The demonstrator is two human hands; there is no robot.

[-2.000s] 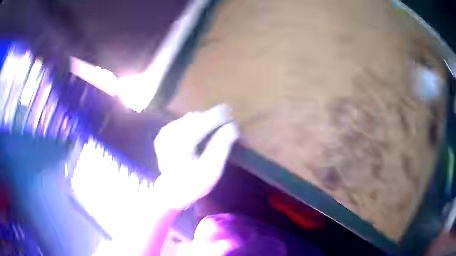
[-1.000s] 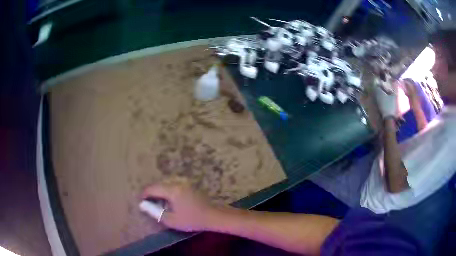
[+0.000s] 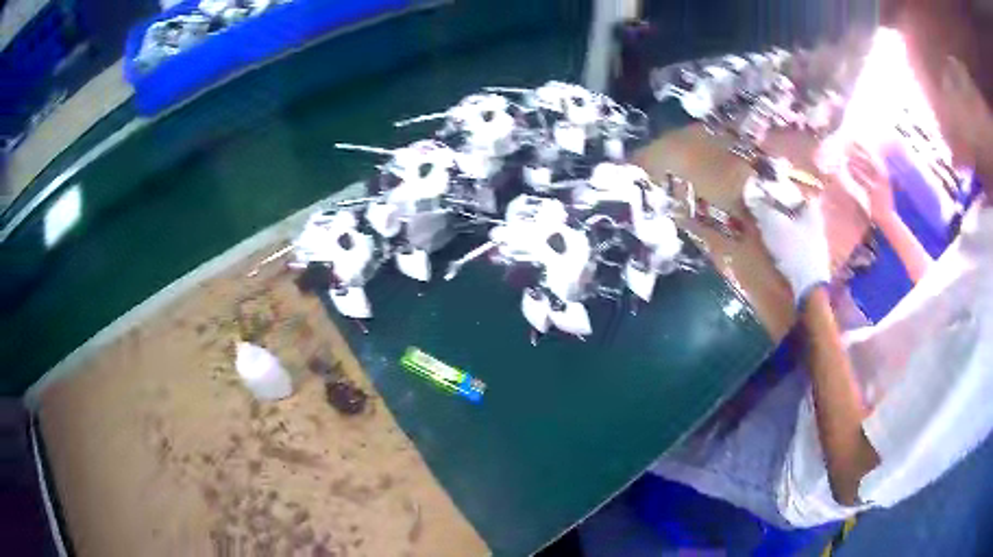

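Note:
Neither of my hands is in the picture. Several part-assembled white units (image 3: 550,245) with dark holes and thin protruding rods stand in a cluster on the green surface. A squat white bottle (image 3: 264,372) stands on the stained brown board (image 3: 142,435) at the lower left. A green pack with a blue end (image 3: 443,373) lies on the green surface, right of the board.
A person in a white shirt (image 3: 904,381) is at the right; their gloved hand (image 3: 795,234) is at a white piece over another brown board. More white units (image 3: 740,87) are beyond. A blue bin (image 3: 234,54) of pale parts is at the upper left.
The view has swung right, from the brown board to the cluster of units and the coworker. My right hand, seen low on the board a second ago, is out of the picture.

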